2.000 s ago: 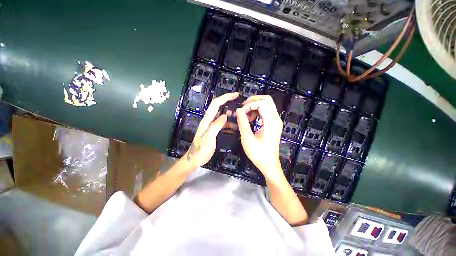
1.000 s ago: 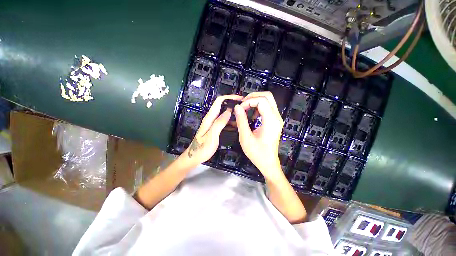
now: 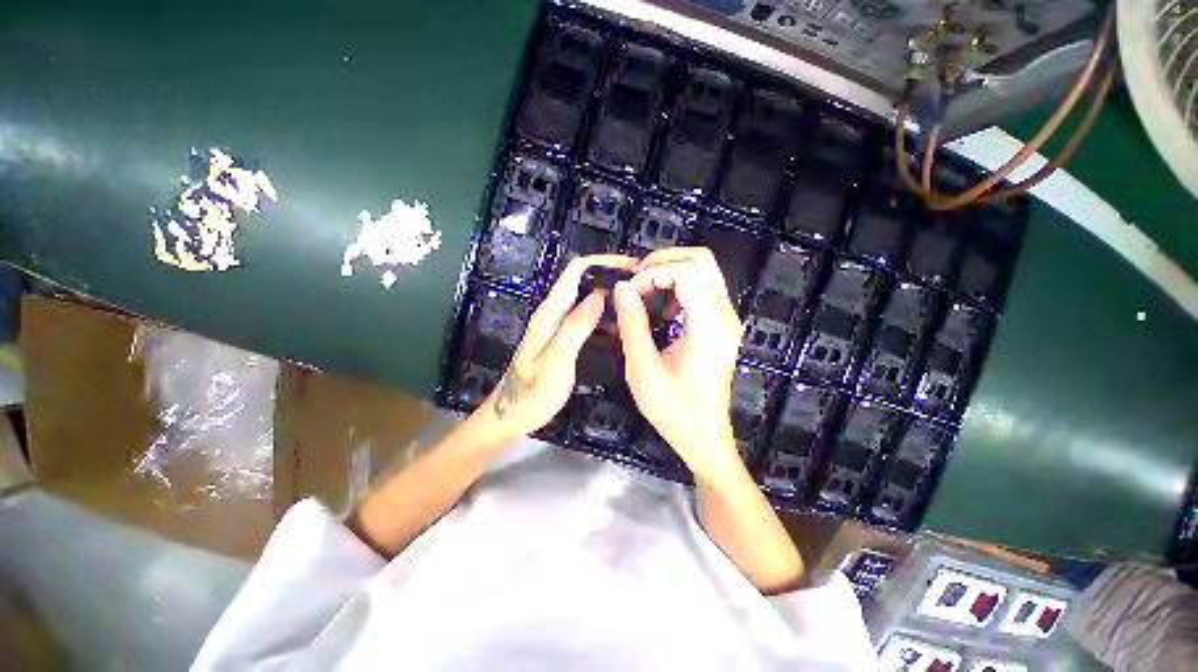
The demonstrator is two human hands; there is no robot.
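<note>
My left hand [image 3: 541, 361] and my right hand [image 3: 687, 348] meet at the fingertips over the black blister tray [image 3: 463, 344]. A small black phone housing [image 3: 607, 278] is held between the fingertips, mostly hidden by them and hard to see against the tray. My left thumb and fingers grip it from the left. My right thumb and forefinger are pinched together at its right side; whether they hold a small piece cannot be seen. Rows of black housings [image 3: 784, 299] lie in the tray's pockets.
Left of the tray are a pale small-piece pile [image 3: 392, 240] and a mixed pile [image 3: 213, 213]. Orange-brown cables [image 3: 988, 197] loop over the tray's upper right. An instrument [image 3: 841, 37] and fan [image 3: 1167, 79] stand behind. Clear trays [image 3: 907, 614] and a sleeve-like grey fabric [image 3: 1140, 620] are lower right; a cardboard box [image 3: 79, 418] lower left.
The view has shifted slightly. My hands stay together at nearly the same spot over the tray, with only small movements of the fingers around the housing.
</note>
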